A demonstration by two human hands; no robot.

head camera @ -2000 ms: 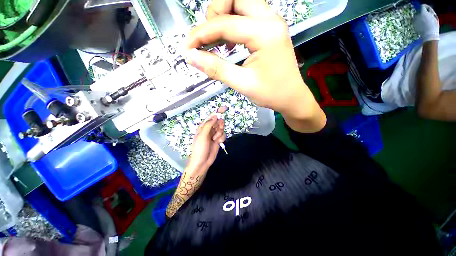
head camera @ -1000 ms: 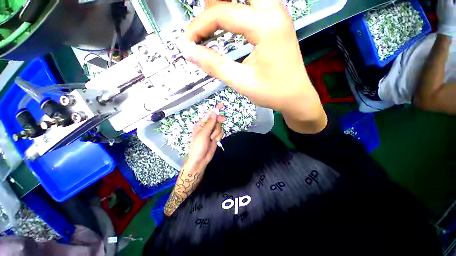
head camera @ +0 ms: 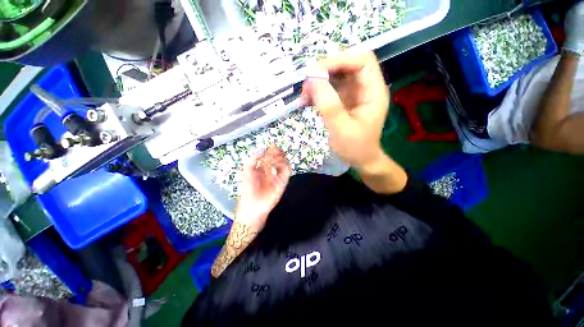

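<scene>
My left hand (head camera: pixel 266 179) is palm up over the near tub, fingers loosely curled, with small pale workpieces (head camera: pixel 275 170) in the palm. My right hand (head camera: pixel 355 108) is right of the machine's loading area, its thumb and index fingertips close together at the machine's front edge. It is blurred, and I cannot tell whether a part is between the fingertips. The pale metal machine (head camera: pixel 218 108) runs diagonally across the bench. The near translucent tub (head camera: pixel 203 182) holds many white-and-green parts.
The far white tub (head camera: pixel 419 22) of parts lies beyond the machine. A steel bowl feeder (head camera: pixel 121 32) is upper left. Blue bins (head camera: pixel 96 207) stand at left and below. At right, a neighbouring person's gloved hand (head camera: pixel 575 29) is near a blue parts bin (head camera: pixel 470 60).
My right hand has moved from the loading area down and to the right, uncovering more of the far tub. My left hand has turned more palm up and its fingers have loosened.
</scene>
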